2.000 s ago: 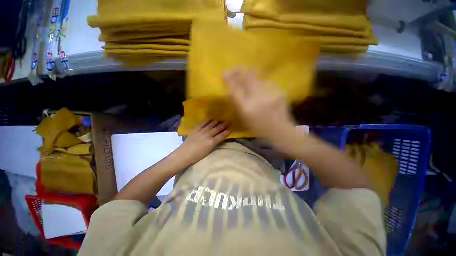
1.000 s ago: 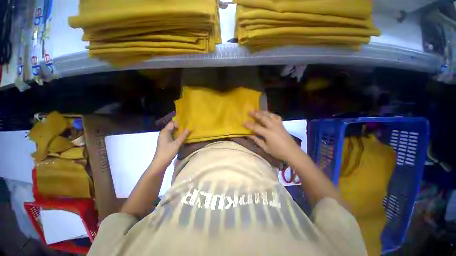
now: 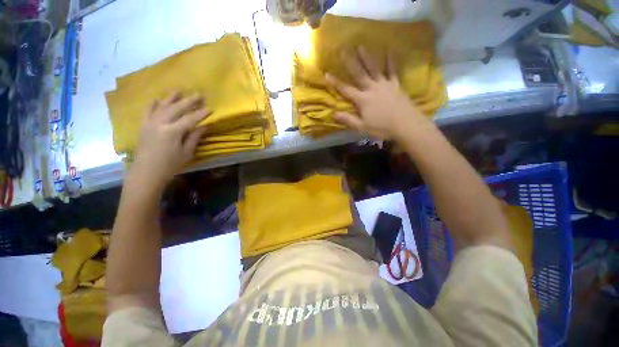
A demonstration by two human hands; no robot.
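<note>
A stack of mustard-yellow panels [image 3: 217,74] lies on the white table at the left. My left hand [image 3: 173,132] rests on its front left part, fingers slightly spread. A second yellow stack [image 3: 414,47] lies to the right under the bright lamp, its front edges rumpled. My right hand [image 3: 373,98] lies flat on it with fingers spread. A folded yellow stack [image 3: 295,210] lies on my lap, with no hand on it.
The sewing machine's needle area [image 3: 298,10] is at the top centre. Red-handled scissors [image 3: 403,263] and a black rectangular object [image 3: 387,234] lie on a white board right of my lap. A blue basket [image 3: 553,257] holds yellow fabric. Yellow scraps [image 3: 81,261] are at lower left.
Both hands have moved from the yellow pieces on my lap up to the two table stacks. The view has shifted, showing more of the table. The left stack now sits at an angle.
</note>
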